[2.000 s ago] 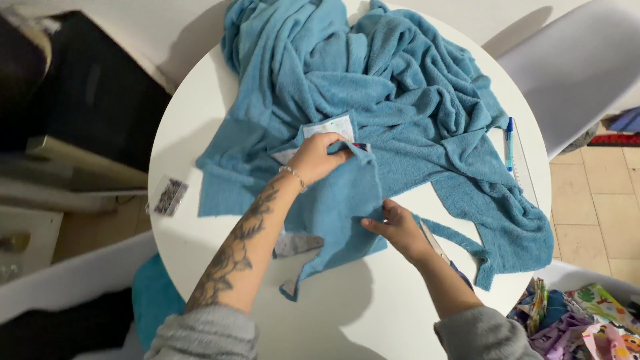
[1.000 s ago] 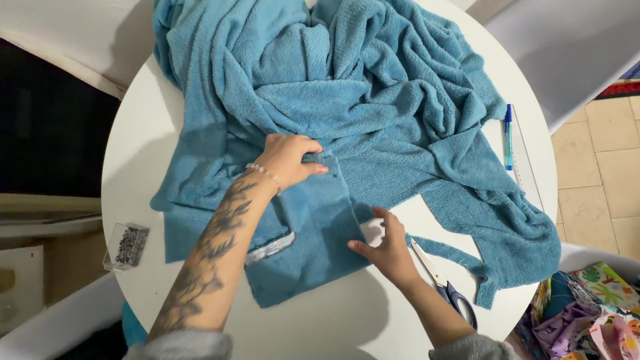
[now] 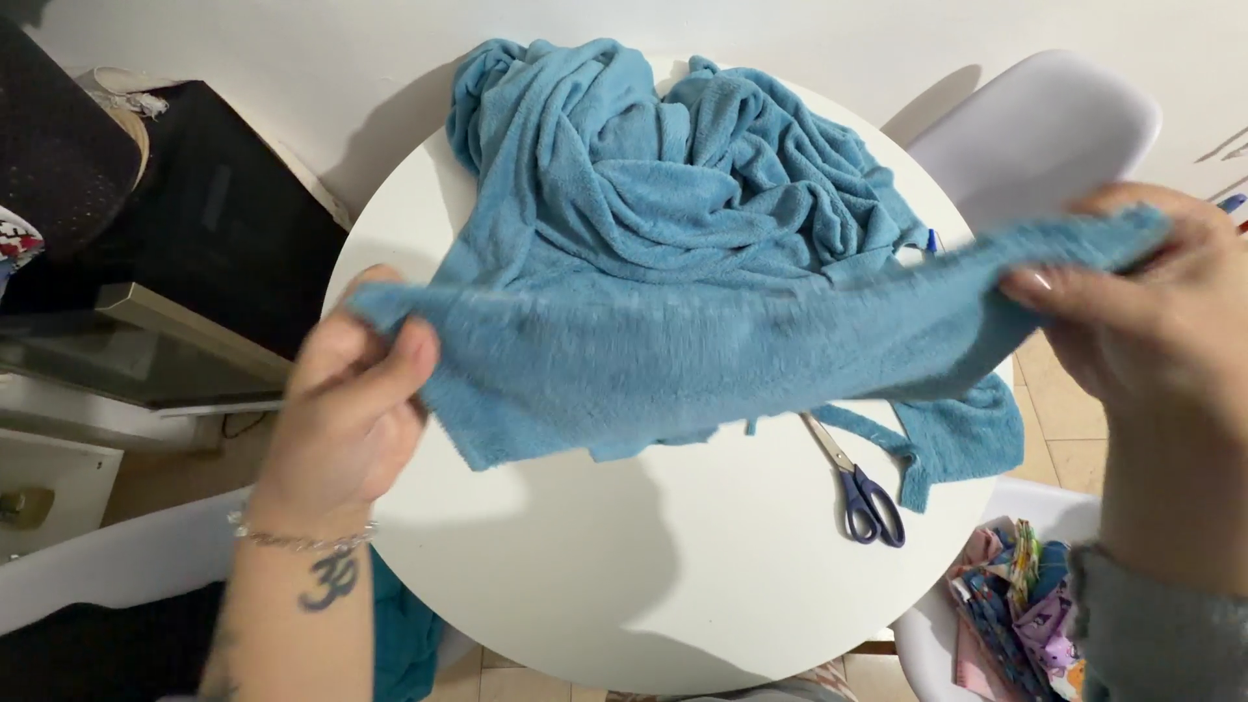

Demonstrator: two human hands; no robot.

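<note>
A piece of blue fleecy fabric (image 3: 663,361) is stretched in the air between my two hands. My left hand (image 3: 361,390) pinches its left end between thumb and fingers; my right hand (image 3: 1131,292), slightly blurred, grips the right end. Behind it a large bunched blue fleece cloth (image 3: 624,185) lies on the round white table (image 3: 546,585). Below the held piece, scissors with dark blue handles (image 3: 863,502) rest on the tabletop, beside a narrow blue fabric strip (image 3: 868,429) joined to a flap of cloth. The held piece hides part of the table and cloth.
A white chair (image 3: 1033,136) stands behind the table at the right. Another seat (image 3: 926,624) at the lower right holds a heap of patterned fabrics (image 3: 1033,604). Black furniture (image 3: 234,214) is at the left, and teal cloth (image 3: 400,634) lies at the lower left.
Both hands have lifted off the table and moved apart, with the fabric piece now stretched between them. Earlier they worked over fabric on the table. The view has shifted noticeably.
</note>
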